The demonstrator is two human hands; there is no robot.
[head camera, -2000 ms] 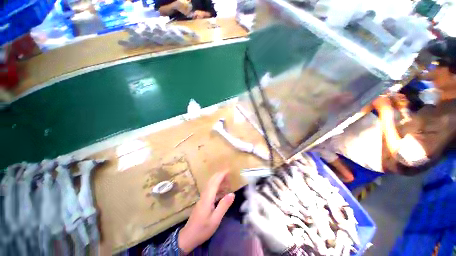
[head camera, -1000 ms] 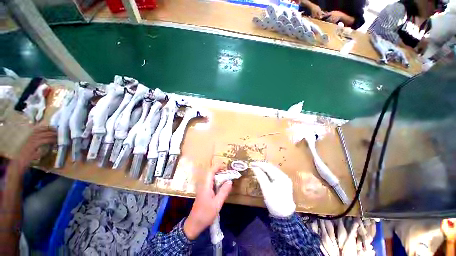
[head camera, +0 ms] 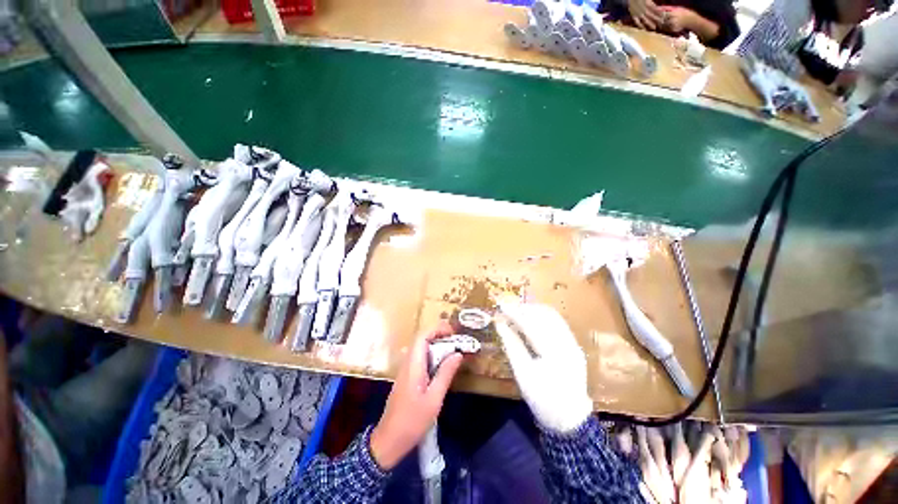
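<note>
My bare left hand [head camera: 416,399] grips a pale grey-white handle body [head camera: 431,458] by its wide head, its straight end hanging below the bench edge. My white-gloved right hand [head camera: 545,369] is just right of the head, fingertips together over the pad; whether they pinch a small part cannot be told. A white oval ring [head camera: 474,318] lies on the brown work pad [head camera: 443,287] just beyond the head. Small dark brown specks [head camera: 477,289] are scattered on the pad behind the ring.
Handle bodies [head camera: 286,254] lie in a row at left; one more [head camera: 642,320] lies at right near a metal strip [head camera: 697,325]. A black cable [head camera: 750,266] loops before the clear-sided box. Blue bins [head camera: 325,418] sit below. A green conveyor [head camera: 394,128] runs behind; a person's hands [head camera: 662,15] are beyond.
The view has swung from the right bin to the pad. Since one second ago, the handle's head has moved slightly away from the ring, and another person's arm at left has withdrawn from the bench.
</note>
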